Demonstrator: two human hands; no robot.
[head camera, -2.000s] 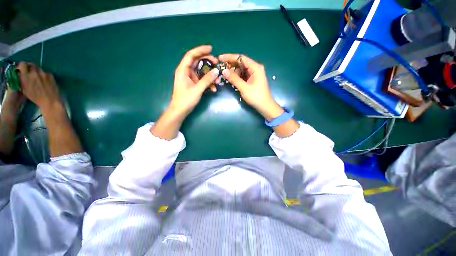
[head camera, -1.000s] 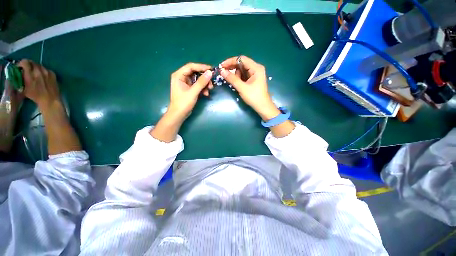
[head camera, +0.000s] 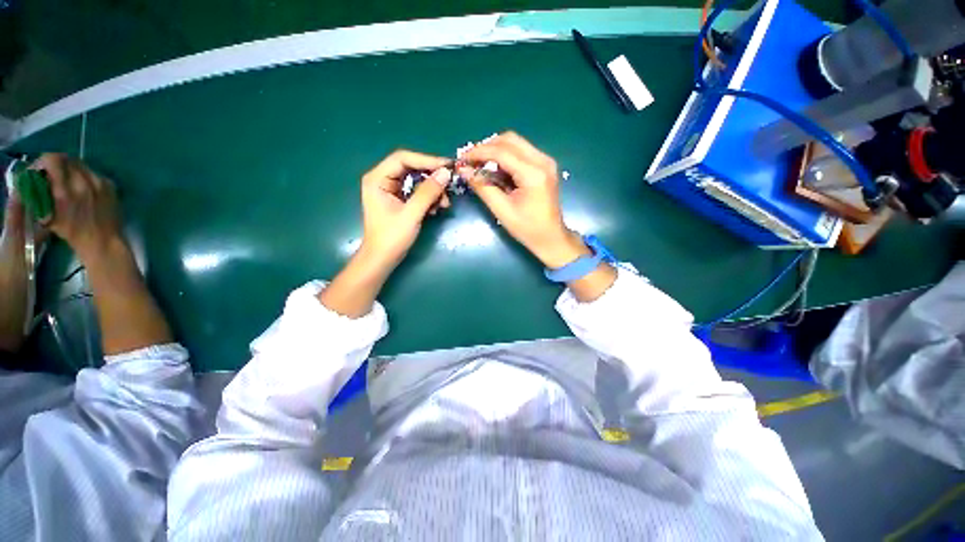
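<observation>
My left hand (head camera: 397, 206) is closed on a small dark round assembly (head camera: 410, 185), which is mostly hidden by the fingers. My right hand (head camera: 521, 196) is close beside it, fingertips bent together at the assembly's right side. What the right fingertips pinch is too small to tell. Tiny white plastic pieces (head camera: 489, 139) show just beyond and between the hands, and one white piece (head camera: 565, 175) lies to the right of the right hand. A blue strap (head camera: 581, 262) is on my right wrist.
A black marker pen (head camera: 602, 72) and a white label (head camera: 631, 83) lie at the back. A blue equipment box (head camera: 730, 138) with hoses stands at the right. At the left, another person's hands hold a green thing (head camera: 35, 195). A pale rail (head camera: 317, 53) runs along the bench's far edge.
The assembly has turned and is now more hidden in my left fingers. The right fingers have bent in, showing more white pieces beyond them. The view has shifted slightly.
</observation>
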